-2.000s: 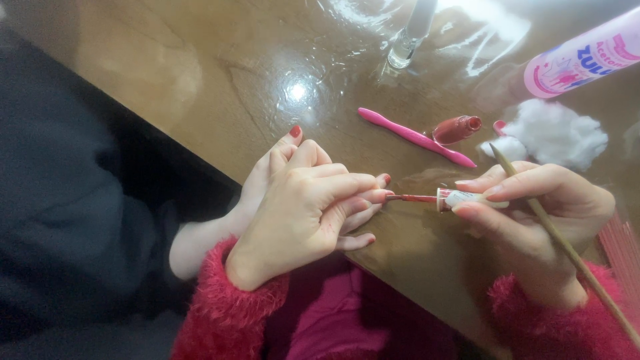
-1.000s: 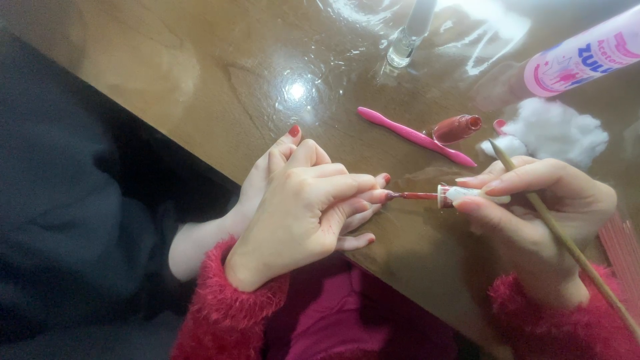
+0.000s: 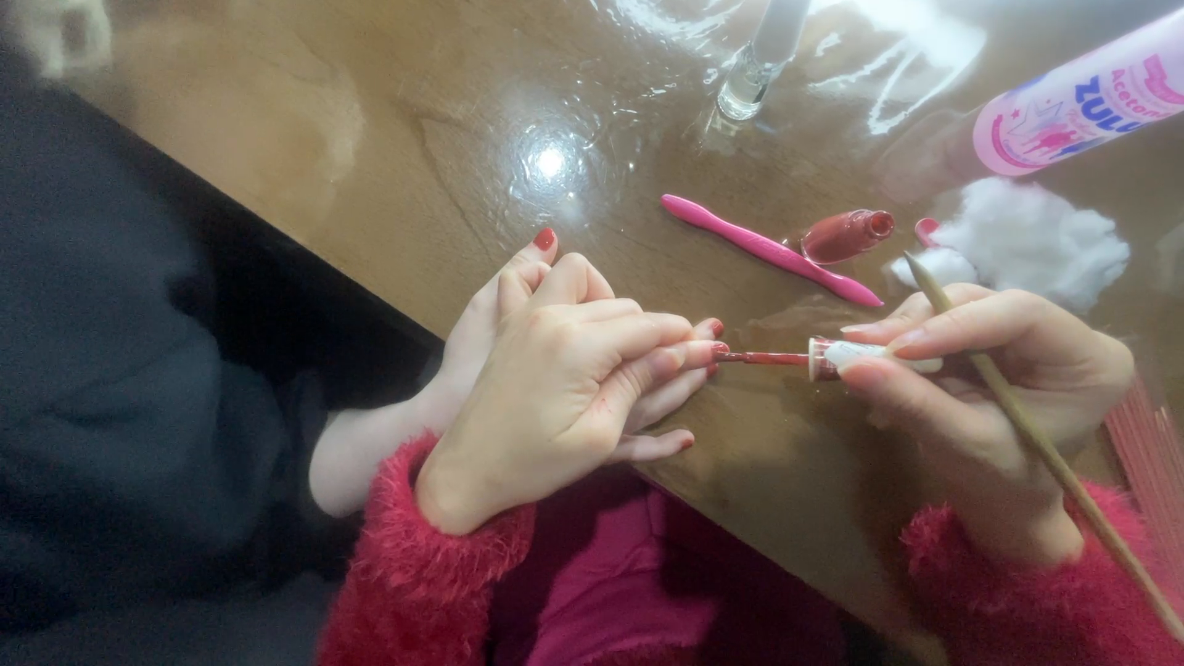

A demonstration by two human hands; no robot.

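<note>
My left hand (image 3: 546,398), in a fluffy red cuff, is closed around a finger of another person's hand (image 3: 462,342), whose visible nails are red. Between the fingertips of my right hand (image 3: 990,370) is the cap of a nail polish brush (image 3: 768,358); its bristle end touches the nail of the held finger. A thin wooden stick (image 3: 1045,444) also rests in my right hand, its pointed tip up by the cotton. Beyond the brush, an uncapped bottle of red polish (image 3: 846,236) leans on its side against a pink plastic manicure tool (image 3: 768,250).
White cotton wool (image 3: 1036,240) lies behind my right hand, near a pink-and-white acetone bottle (image 3: 1082,92). A clear glass vessel (image 3: 754,74) is at the top. The other person's dark clothing (image 3: 139,398) fills the left side. The wooden table's edge (image 3: 277,236) runs diagonally.
</note>
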